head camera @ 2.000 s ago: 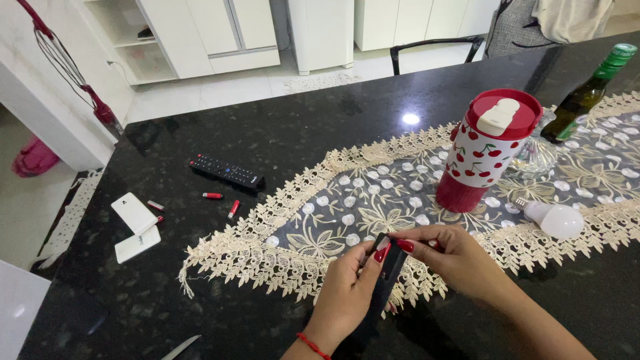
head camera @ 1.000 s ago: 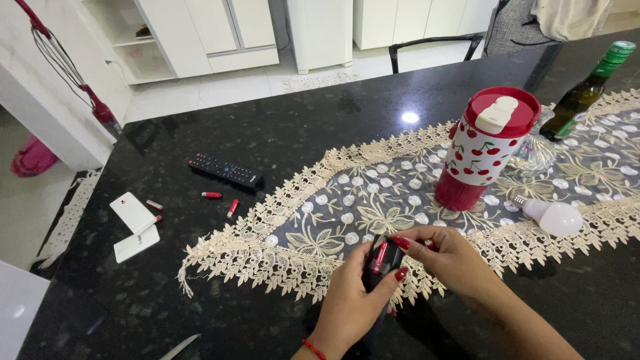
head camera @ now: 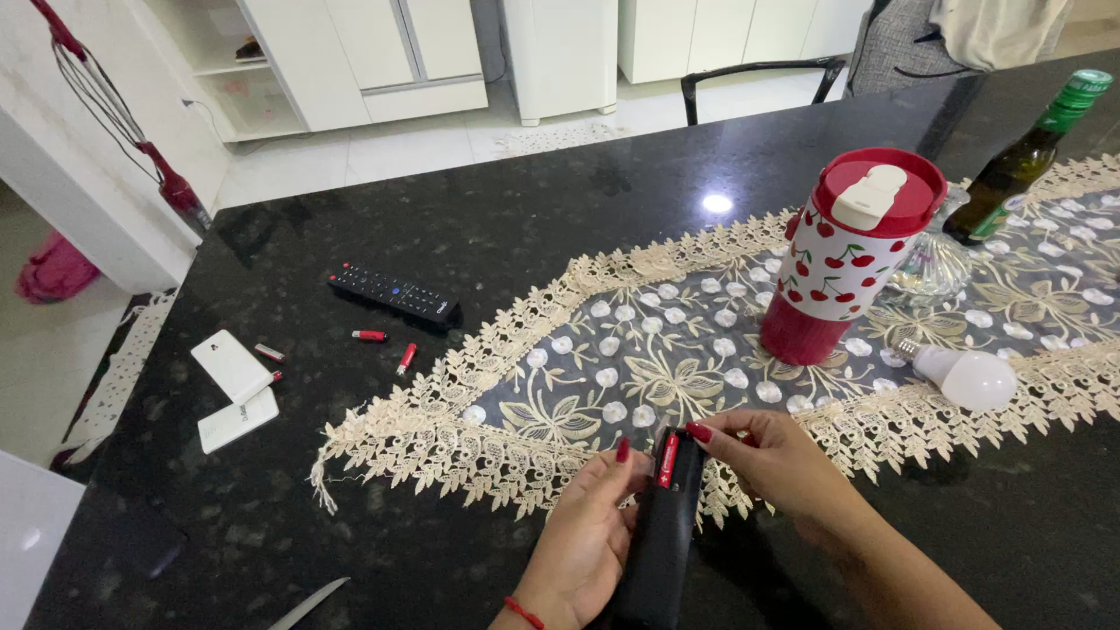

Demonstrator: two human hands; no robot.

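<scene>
My left hand [head camera: 591,534] holds a black remote control [head camera: 658,547] from its left side, back face up. A red battery [head camera: 667,461] shows in its battery compartment near the far end. The fingers of my right hand [head camera: 770,455] are on the remote's far right edge; whether they hold a small part there I cannot tell. Left of the lace runner lie a second black remote [head camera: 394,296], buttons up, and two red batteries [head camera: 370,335] [head camera: 407,359]. Further left are two white rectangular pieces [head camera: 232,367] [head camera: 238,420] with more small batteries [head camera: 270,353] beside them.
A lace table runner [head camera: 525,464] crosses the black stone tabletop [head camera: 262,525]. On it stand a cherry-patterned tumbler [head camera: 844,254], a glass dish [head camera: 932,267] and a green-capped bottle [head camera: 1024,162]; a light bulb [head camera: 967,376] lies nearby. A knife blade [head camera: 311,604] shows at the front edge.
The remote in my hands has turned, and its battery compartment with the red battery is now in clear view. Both hands remain close together over the runner's front edge.
</scene>
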